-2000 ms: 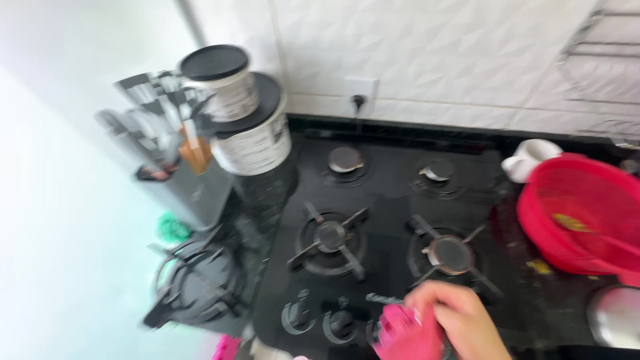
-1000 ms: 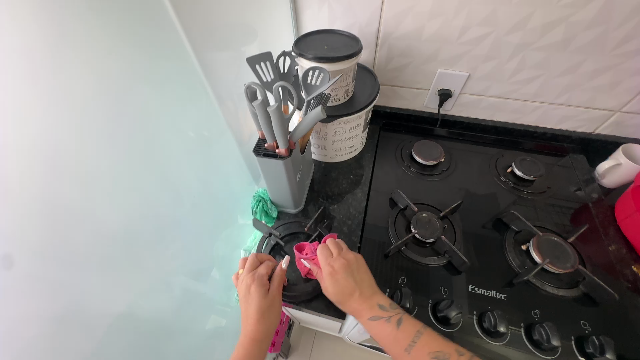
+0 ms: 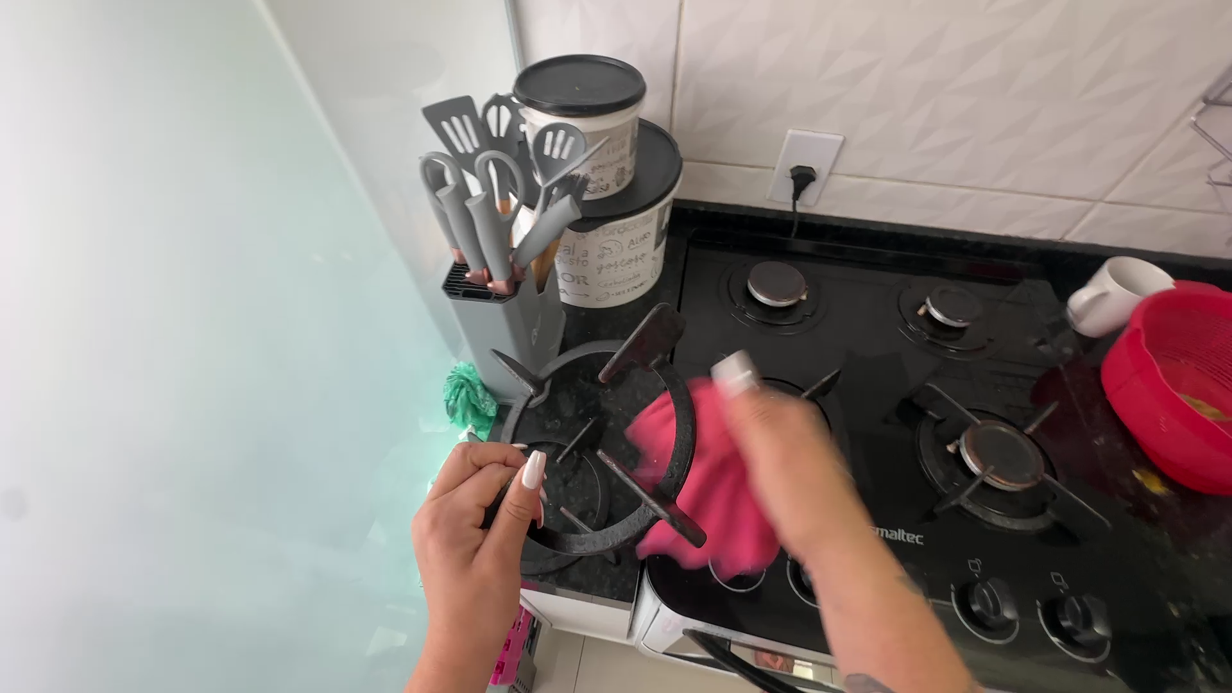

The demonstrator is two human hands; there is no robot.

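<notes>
My left hand (image 3: 486, 515) pinches the near left edge of a black round pan-support grate (image 3: 683, 433), which is lifted and tilted above the dark stone counter. On the grate's right side, my right hand (image 3: 770, 433), blurred, holds a pink cloth (image 3: 717, 491) against or just behind the ring; the exact contact is unclear. Another black grate (image 3: 602, 481) lies on the counter below the raised one. Beside them is the black glass gas cooktop (image 3: 847, 361), with a grate around its right front burner (image 3: 1003, 455). The cloth and my right hand partly cover the left front burner.
A gray knife block (image 3: 505, 332) with knives, scissors and spatulas stands behind the grates, near two stacked lidded tubs (image 3: 616, 260). A green mesh scrubber (image 3: 470, 397) is beside the block. A white mug (image 3: 1116, 294) and a red colander (image 3: 1169, 385) are at right.
The grate in my left hand has been raised from the counter and tilted. My right hand has moved right with the pink cloth, which now hangs more spread out.
</notes>
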